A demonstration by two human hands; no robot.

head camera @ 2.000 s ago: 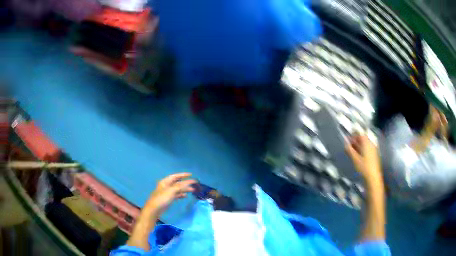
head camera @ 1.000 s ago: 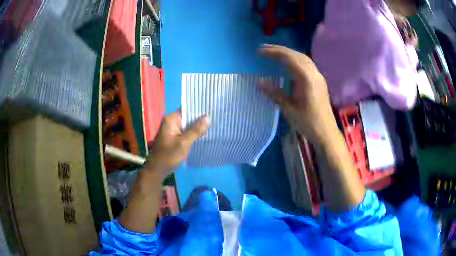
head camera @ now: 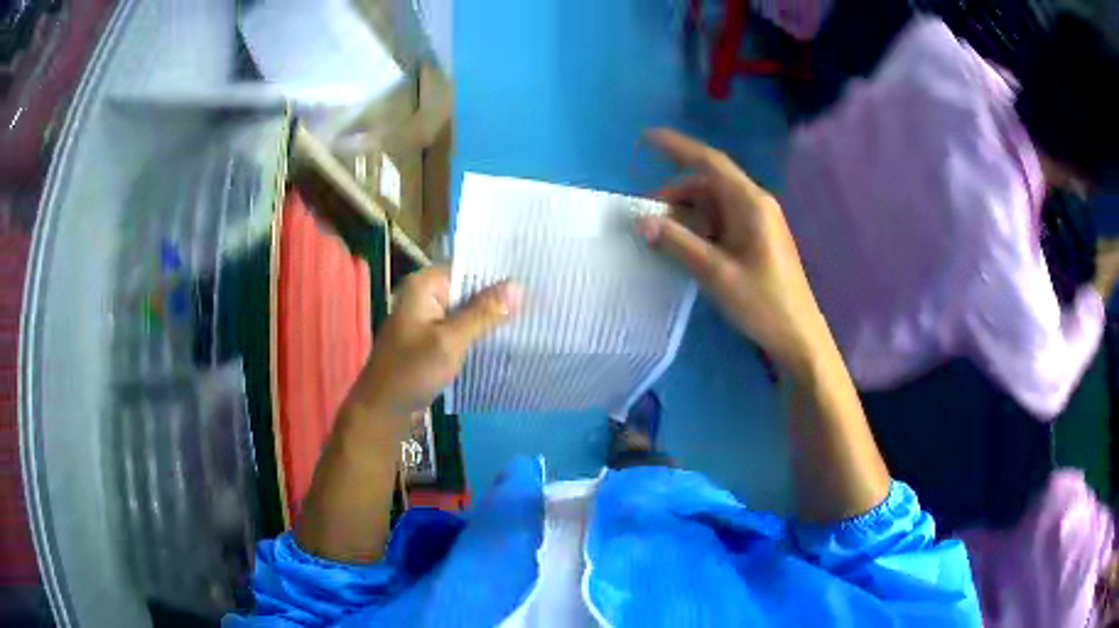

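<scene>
A ribbed white sheet [head camera: 571,288] with close parallel stripes is held up in front of me over the blue floor. My left hand [head camera: 430,331] grips its left edge, with the thumb on top and the fingers hidden behind it. My right hand [head camera: 736,245] is at its upper right corner, with the thumb and a bent finger on the corner and the index finger raised away. The sheet's lower right corner bends down. A fold or line runs across its lower part.
On the left are a rack with red crates [head camera: 322,356], clear trays [head camera: 184,478], brown cartons [head camera: 430,147] and white paper [head camera: 322,55]. A person in a pink smock [head camera: 914,209] sits on the right. A red stool [head camera: 730,55] stands in the aisle [head camera: 552,74].
The sheet has tilted slightly, and my right thumb is now at its upper right corner. My left hand keeps its grip. The rack and the pink-clad person have shifted in view.
</scene>
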